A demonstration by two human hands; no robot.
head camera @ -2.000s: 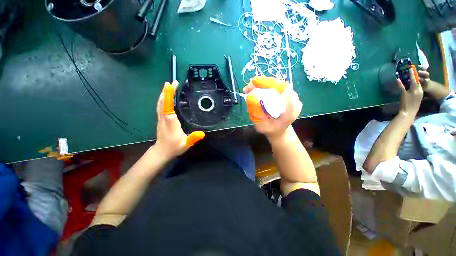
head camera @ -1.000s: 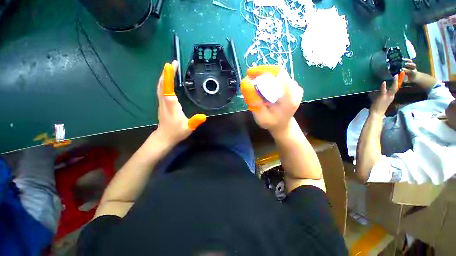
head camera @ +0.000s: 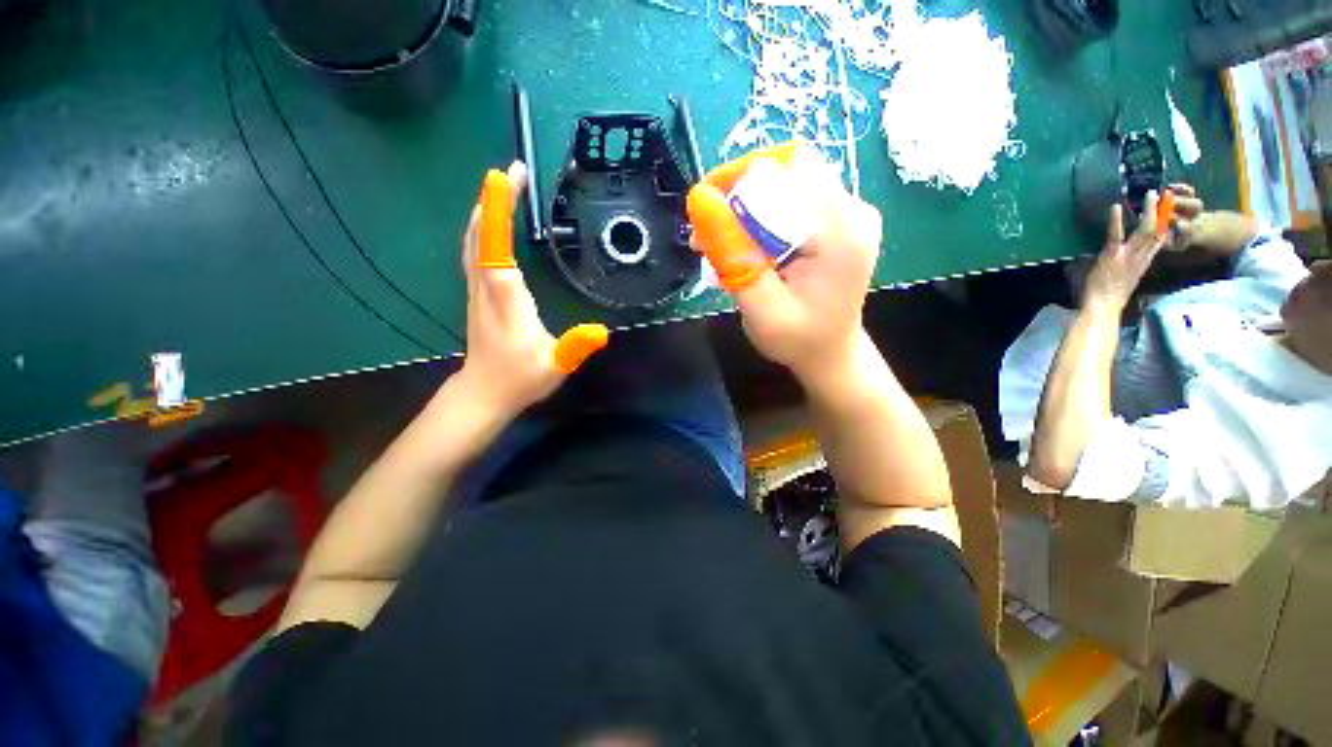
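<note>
The black round housing (head camera: 599, 270) lies on the green bench near its front edge, its pale-ringed centre hole facing up and its flatter side away from me. A straight black rod (head camera: 527, 161) stands out along its left side and another rod (head camera: 685, 139) along its right. My right hand (head camera: 804, 263), with orange finger cots, holds the white glue bottle (head camera: 774, 212) at the housing's right edge; the nozzle tip is hard to make out. My left hand (head camera: 511, 299) is beside the housing's left side, fingers apart, with orange cots on a finger and the thumb, holding nothing visible.
A large black cylinder (head camera: 373, 51) stands at the upper left. Thin dark cord (head camera: 300, 219) trails on the bench. Tangled white strings (head camera: 789, 88) and a dense white bundle (head camera: 950, 102) lie behind my right hand. Another person's hands (head camera: 1147, 234) work at right. A carton (head camera: 979, 482) is below.
The view has shifted, so the bench items appear higher. My right hand with the bottle has tilted and sits closer to the housing's right edge. My left hand has kept its open pose.
</note>
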